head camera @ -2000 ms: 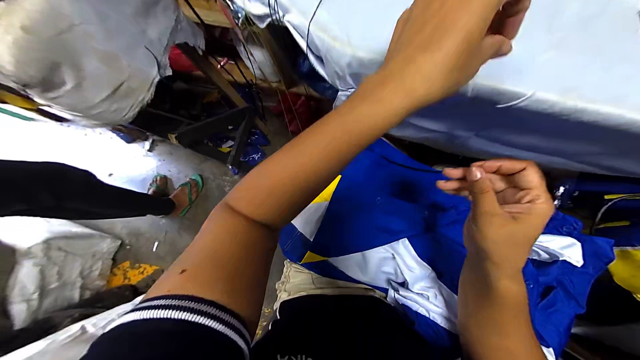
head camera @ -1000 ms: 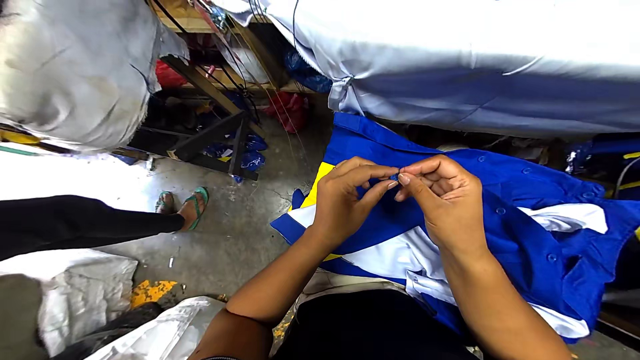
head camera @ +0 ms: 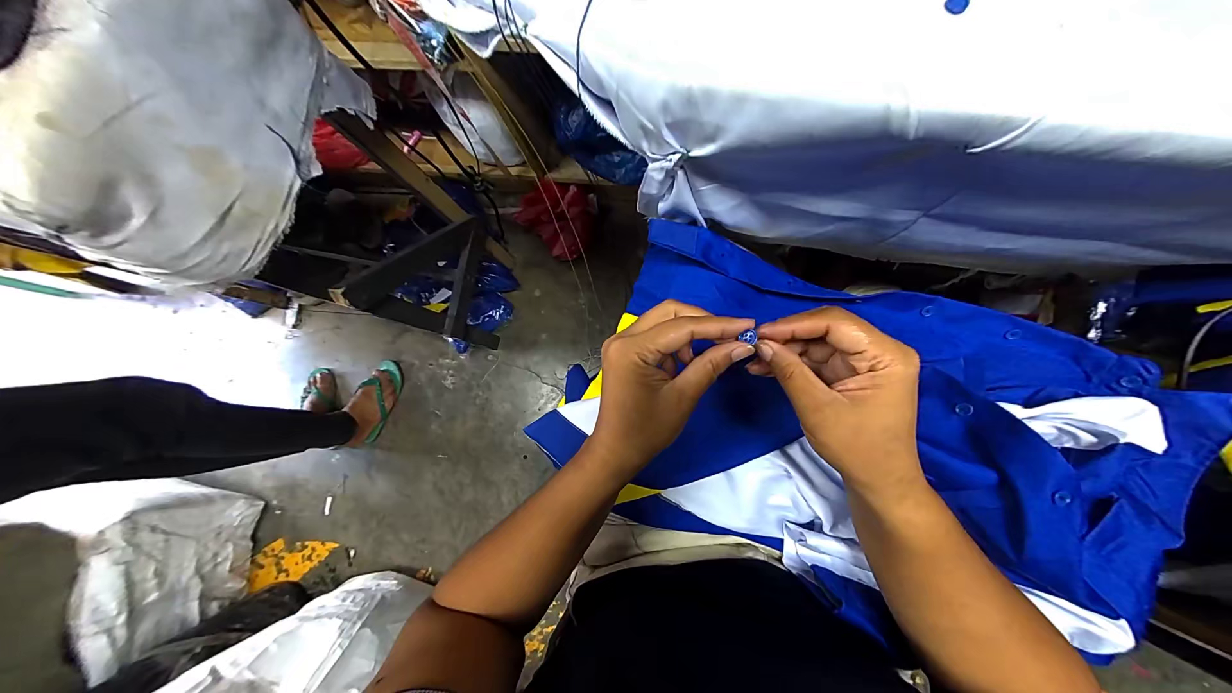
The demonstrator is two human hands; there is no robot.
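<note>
A small round blue button point(head camera: 748, 337) is pinched at the fingertips of my left hand point(head camera: 656, 385). My right hand point(head camera: 842, 390) meets it there, its thumb and forefinger pressed together beside the button; whether they hold a thread or needle I cannot tell. Below both hands a blue shirt point(head camera: 1011, 452) with white and yellow panels lies over my lap, several blue buttons showing along it. Its collar end reaches up to the cloth-covered table edge.
A padded table under white cloth point(head camera: 866, 96) crosses the top, a loose blue button point(head camera: 956, 6) on it. Another padded surface point(head camera: 144, 144) stands upper left above a dark frame point(head camera: 462, 274). A person's leg point(head camera: 173, 433) in green flip-flops extends from the left. White sacks point(head camera: 164, 568) lie lower left.
My left hand has come down from over the table to meet my right hand above the shirt. Both have stayed together since one second ago, and the button now shows between the fingertips.
</note>
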